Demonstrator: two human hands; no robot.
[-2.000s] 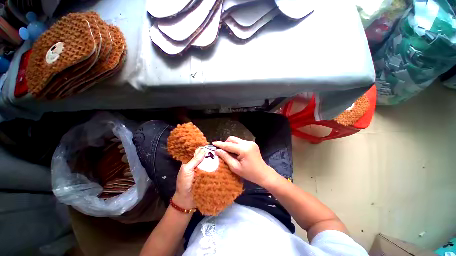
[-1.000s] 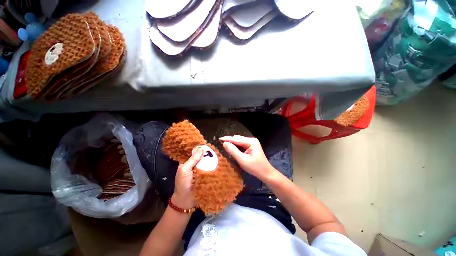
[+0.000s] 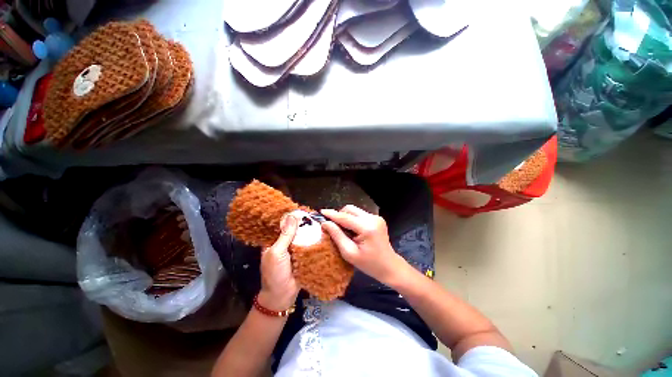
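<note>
An orange-brown plush bear-face piece [image 3: 323, 271] lies over my lap, brown side up. Its white oval muzzle patch [image 3: 308, 234] shows small dark nose and mouth marks. My left hand [image 3: 278, 266] grips the piece from the left side, thumb on the patch. My right hand [image 3: 362, 239] is at the patch's upper right edge, thumb and fingertips pinched together. A small dark tool, perhaps thread snips [image 3: 318, 218], shows at these fingertips, over the patch edge. A needle and thread cannot be made out.
The pale grey table [image 3: 383, 103] holds a fanned brown stack [image 3: 110, 74] at left and white-side-up pieces [image 3: 276, 48] at the back. An open plastic bag of pieces [image 3: 99, 265] is left of my knees. A red stool or basket [image 3: 541, 177] is under the table's right end.
My right hand was held off the piece a second ago and is now back at the muzzle patch, with the dark tool showing. The piece has tilted and its upper end moved left.
</note>
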